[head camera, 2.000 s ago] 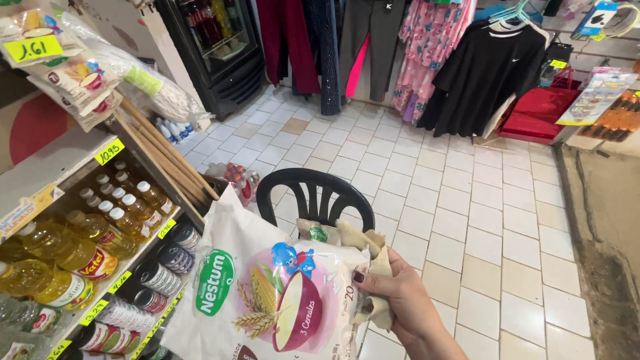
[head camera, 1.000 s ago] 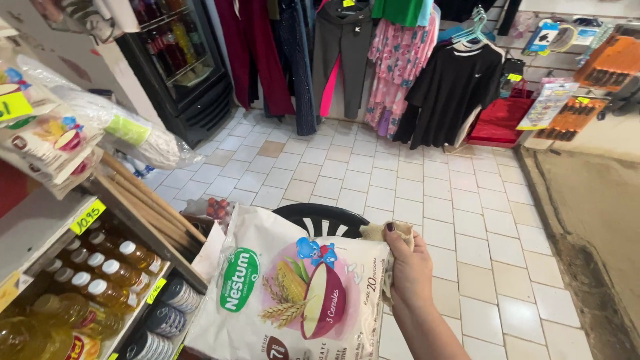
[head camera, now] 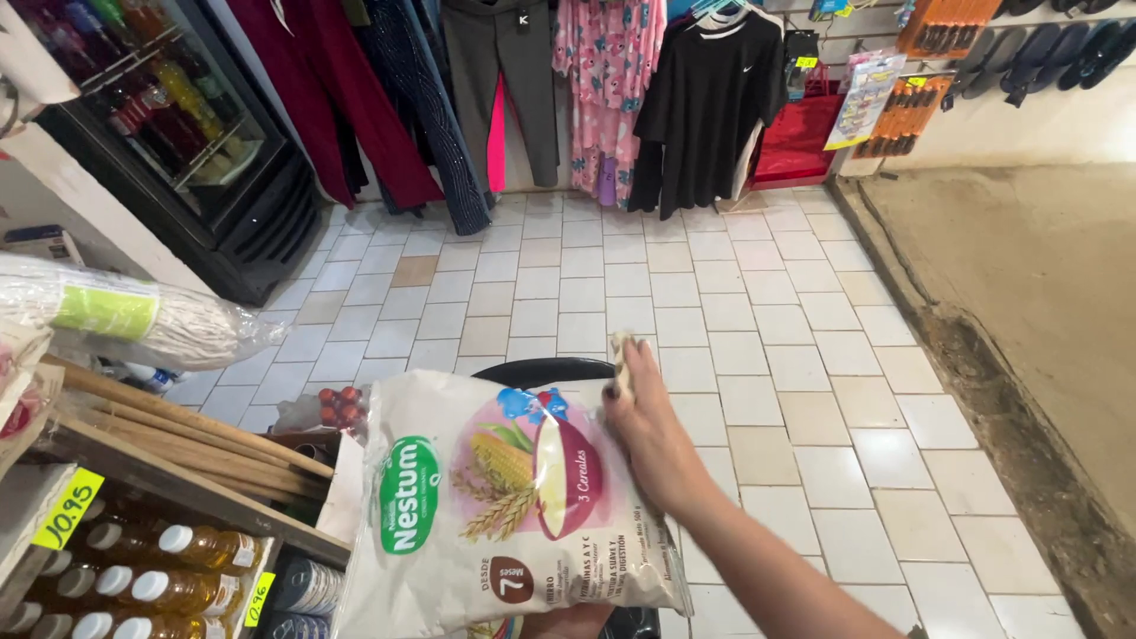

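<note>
A large white bag of Nestum cereal (head camera: 497,506) lies face up in front of me, printed with a maroon bowl, corn and wheat. My right hand (head camera: 648,426) is at its upper right edge, fingers closed around a pale, crumpled piece, perhaps a cloth or bag edge. Under the bag's lower edge, part of my left hand (head camera: 568,621) shows, supporting it from below; its fingers are hidden. Part of another printed package peeks out beside that hand. Behind the bag is the top of a black plastic chair (head camera: 546,371).
At left are a shelf of oil bottles (head camera: 186,586), wooden poles (head camera: 186,435), a wrapped mop head (head camera: 169,311) and a black drinks fridge (head camera: 204,160). Clothes (head camera: 710,106) hang at the back. A broken floor edge (head camera: 958,355) runs along the right.
The view has swung to the right. My right hand's fingers now point up along the bag's edge. Part of my left hand now shows beneath the bag; earlier it was not visible.
</note>
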